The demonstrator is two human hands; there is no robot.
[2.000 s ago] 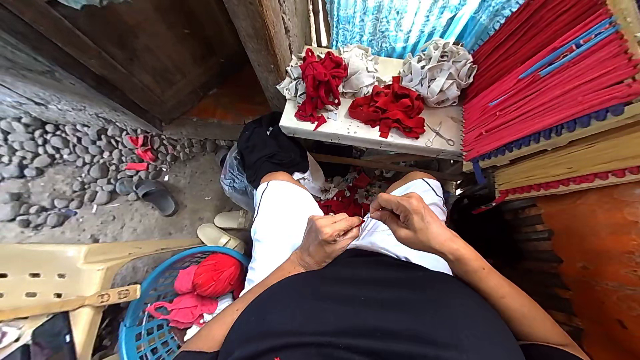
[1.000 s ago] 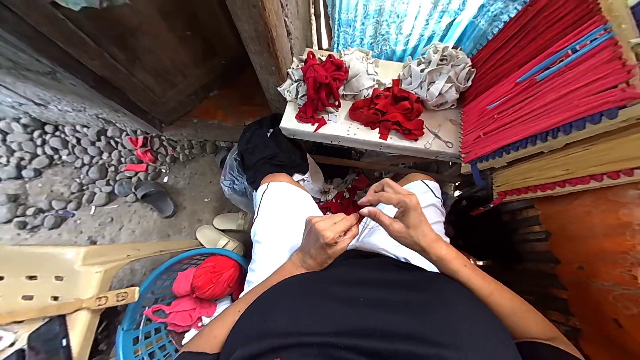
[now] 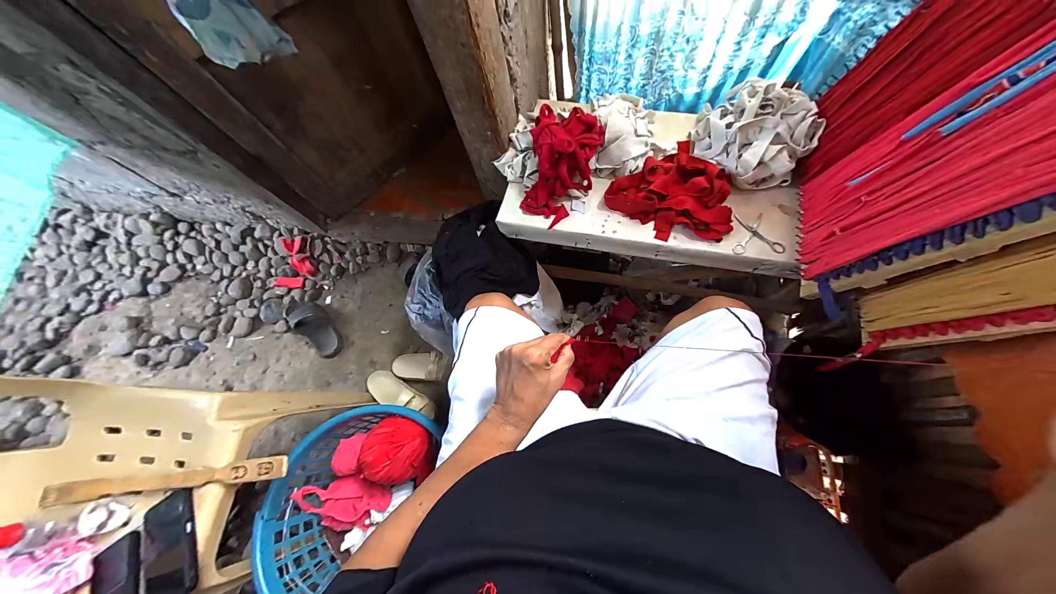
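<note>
Over my lap my left hand [image 3: 532,375] is closed on a small piece of red fabric [image 3: 563,351]. A thin red thread [image 3: 709,350] runs taut from it across my right thigh toward the right edge. My right hand is out of the frame; only a blurred part of the right arm [image 3: 982,544] shows at the lower right. On the white table ahead lie red fabric strips [image 3: 672,194], another red bundle [image 3: 565,157], balls of whitish fabric strips [image 3: 757,134] and scissors [image 3: 757,234]. Whether a needle is on the thread cannot be told.
A blue plastic basket [image 3: 285,528] with red and pink fabric stands at my left, beside a cream plastic chair [image 3: 173,404] bearing phones. Red strips stretch over a frame [image 3: 924,173] at the right. Below the table, scraps [image 3: 602,359] lie between my knees. A sandal [image 3: 313,328] lies on the ground.
My right hand was beside my left over my lap; it has moved away to the right, out of view. The red thread is now stretched long between them. My left hand stays over my lap.
</note>
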